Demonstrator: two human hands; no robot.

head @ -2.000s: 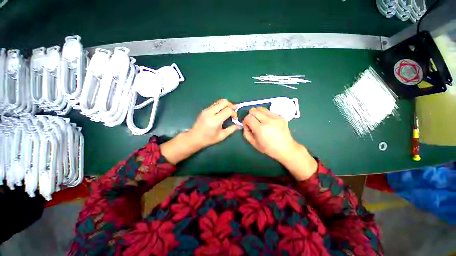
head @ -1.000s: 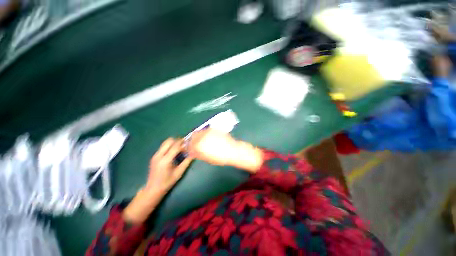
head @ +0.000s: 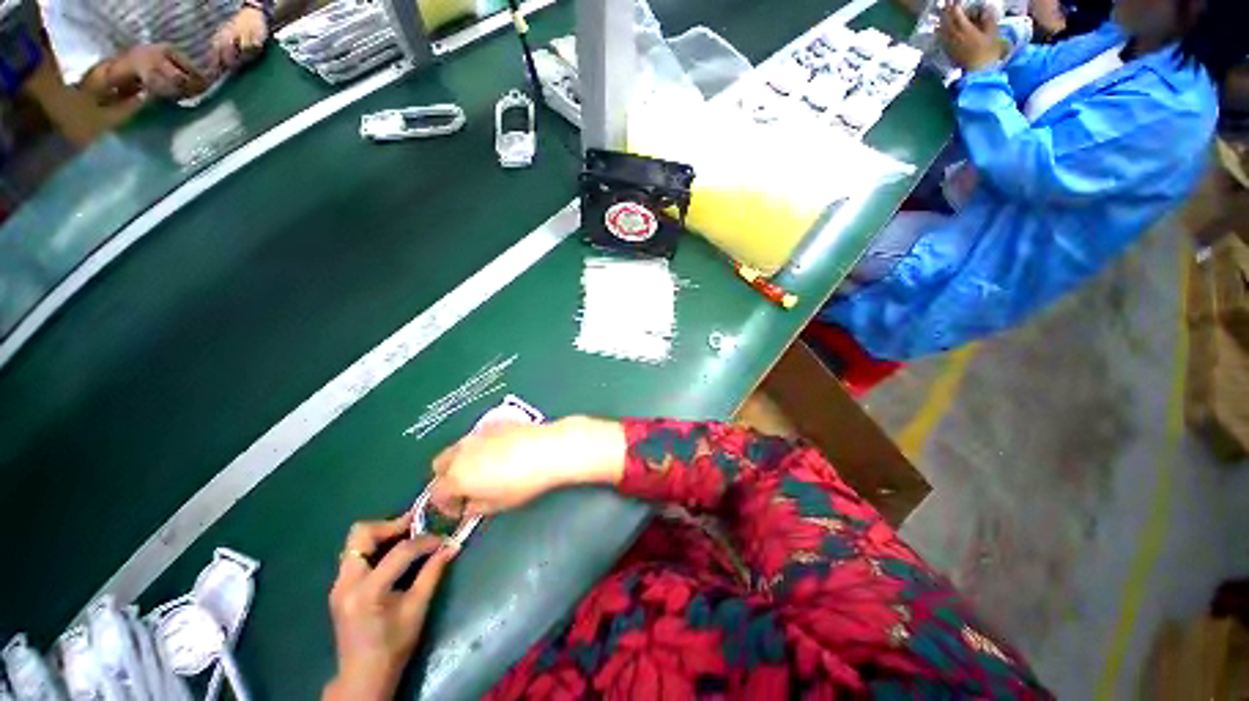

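A white looped housing (head: 504,414) lies on the green bench in front of me, its round end pointing away to the upper right and partly under my right hand. My left hand (head: 384,582), with a ring on one finger, grips the near end of the loop. My right hand (head: 496,470) holds the loop's side, fingers bent over it; whether a strip is between the fingertips is hidden. Several thin strips (head: 462,396) lie loose just beyond the housing. A dense pile of strips (head: 626,310) lies farther right, by the fan.
Stacked housings (head: 103,655) at lower left. Black fan (head: 633,206), yellow sheet (head: 753,219), screwdriver (head: 764,285) and small ring (head: 719,341) at right. Metal strip (head: 343,388) crosses the bench. A person in blue (head: 1027,219) sits at right; another person's hands (head: 192,62) at upper left.
The view has swung to the right, bringing the neighbouring people and the far side of the line into sight. Both hands stay on the same housing.
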